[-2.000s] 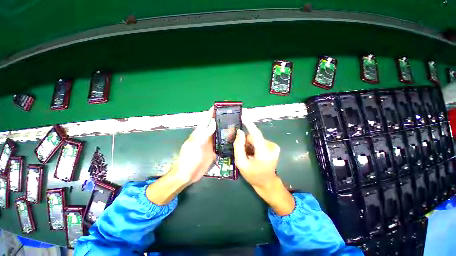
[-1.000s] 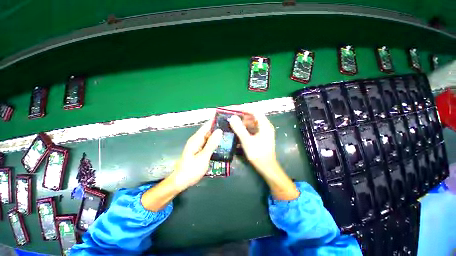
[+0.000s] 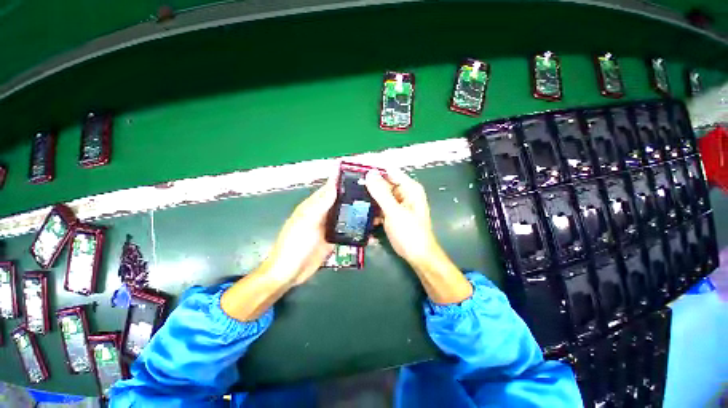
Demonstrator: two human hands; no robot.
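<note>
A phone with a dark face and a red rim (image 3: 354,209) is held upright between both hands above the dark green bench mat. My left hand (image 3: 307,235) grips its left side. My right hand (image 3: 403,215) is at its right side, with the thumb on the upper part of the dark face. Another phone body (image 3: 345,256), with green board showing, lies on the mat just below the held phone, partly hidden by the held phone and my left hand.
Green-board phones (image 3: 397,101) lie on the belt at upper right, dark-faced ones (image 3: 95,139) at left. Several phone bodies (image 3: 83,260) and a pile of small dark parts (image 3: 132,267) with a blue item lie left. Stacked black blister trays (image 3: 595,215) stand right.
The phone in my hands is now more upright, and more of its dark face shows. My right fingers have shifted on it. The view has shifted, and the belt phones appear further left.
</note>
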